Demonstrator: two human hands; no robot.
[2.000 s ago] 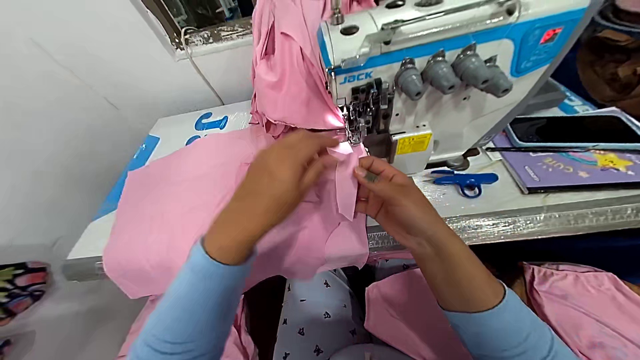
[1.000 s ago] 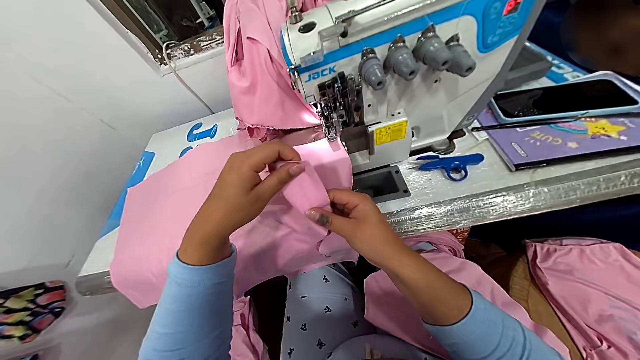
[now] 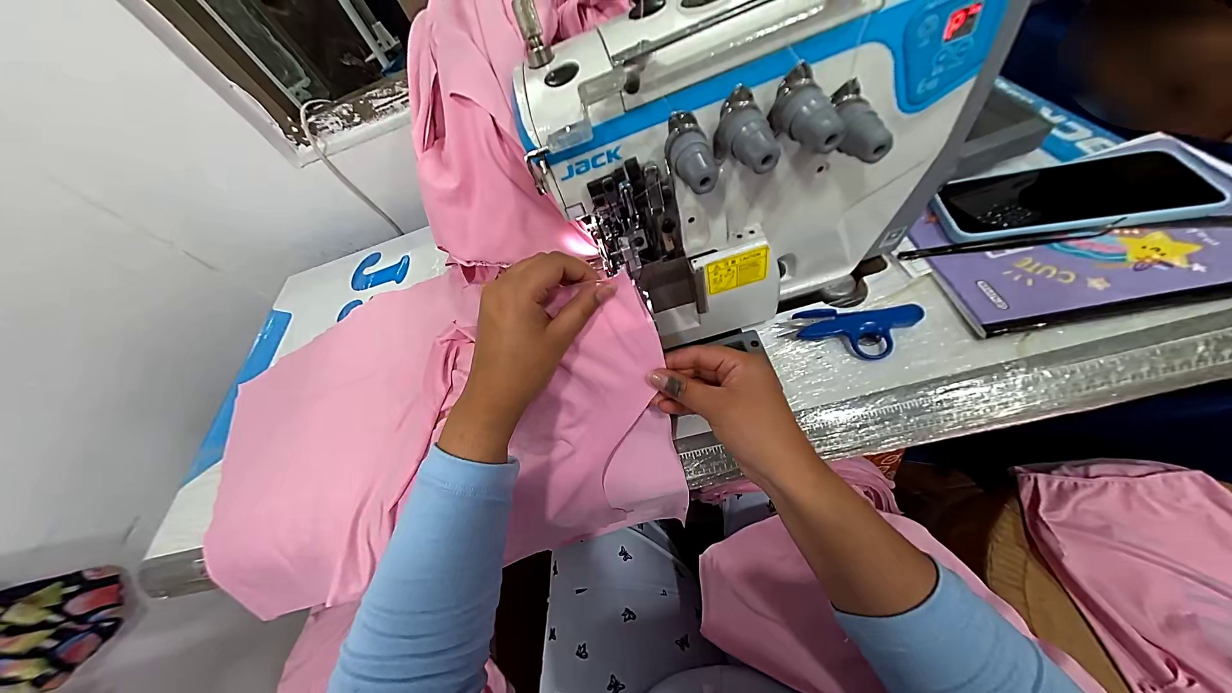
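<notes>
Pink fabric (image 3: 327, 443) lies over the left part of the sewing table and hangs past its front edge. My left hand (image 3: 529, 327) pinches this fabric near the lit presser foot (image 3: 616, 255) of a white and blue Jack overlock sewing machine (image 3: 866, 192). Lower and to the right, my right hand (image 3: 722, 385) grips the fabric's right edge between thumb and fingers. The fabric between both hands is fairly flat, with folds left of my left wrist. More pink fabric (image 3: 481, 144) is bunched behind the presser foot.
Blue thread snips (image 3: 861, 325) rest on the table right of the machine's base. A phone (image 3: 1078, 192) lies on a purple notebook (image 3: 1020, 279) farther right. Pink pieces (image 3: 789, 597) lie over my lap, with others (image 3: 1136, 549) at the lower right. A wall stands at the left.
Two seconds ago both hands were close together at the presser foot, holding a narrow folded strip. They are now farther apart, the right hand lower, and the fabric between them is spread flatter.
</notes>
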